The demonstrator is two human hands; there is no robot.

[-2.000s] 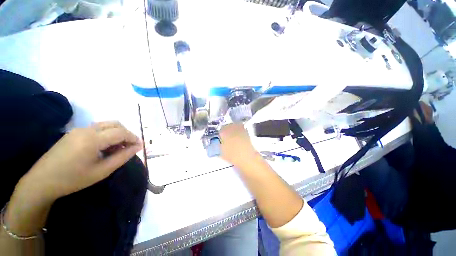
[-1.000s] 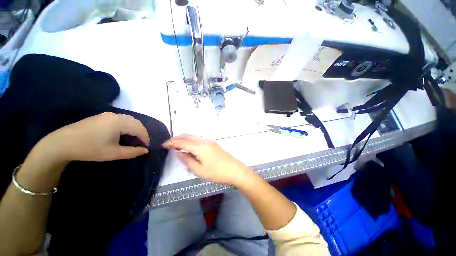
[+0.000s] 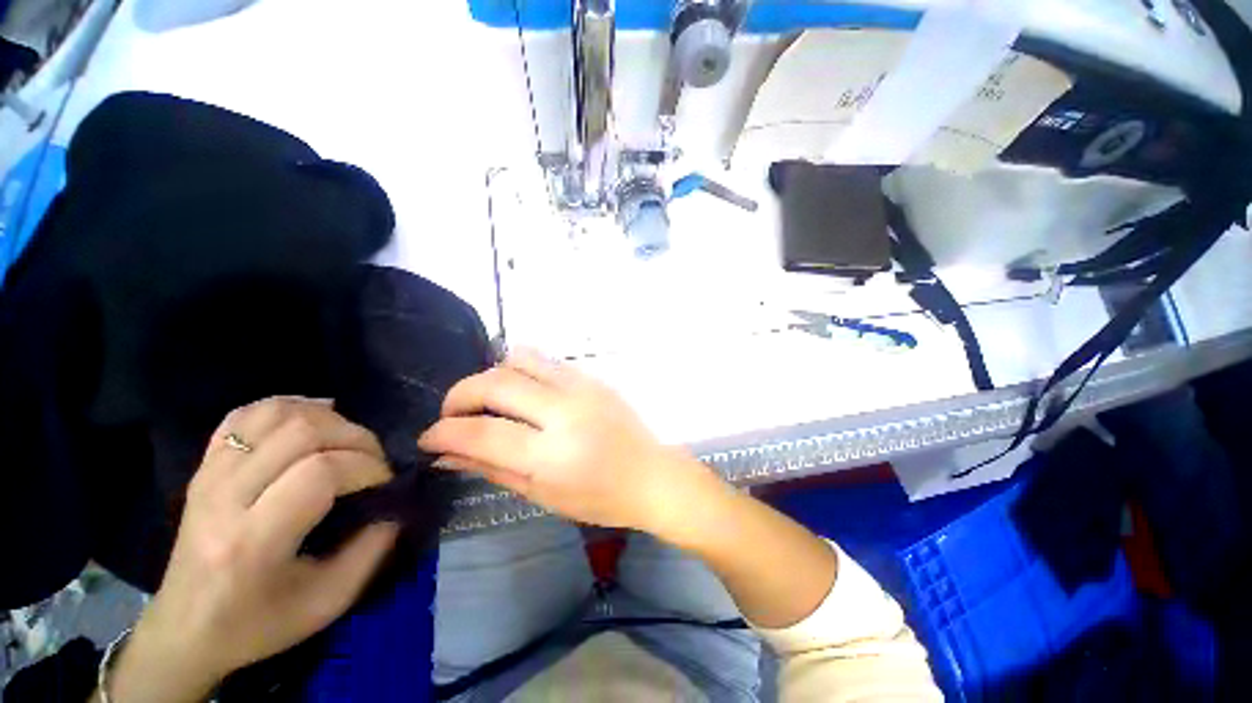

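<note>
The dark garment piece (image 3: pixel 234 275) lies heaped at the left of the white table, and its near edge hangs over the table's front edge. My left hand (image 3: pixel 282 529) holds the cloth near that edge, fingers curled, with a ring on one finger. My right hand (image 3: pixel 549 446) pinches the cloth edge with its fingertips, just right of my left hand. The presser foot area (image 3: pixel 584 220), with a grey-blue block (image 3: pixel 643 227) at its right, stands behind my hands, apart from the cloth.
The white sewing machine arm runs across the back. A brown block (image 3: pixel 833 220), small blue-handled snips (image 3: pixel 858 330) and a handwritten card (image 3: pixel 824 89) are at the right. Black strips (image 3: pixel 1098 364) hang over the table edge. A blue crate (image 3: pixel 989 591) is below.
My right hand has moved from beside the presser foot to the cloth edge. My left hand has moved down to the near edge with the cloth. The view has tilted down.
</note>
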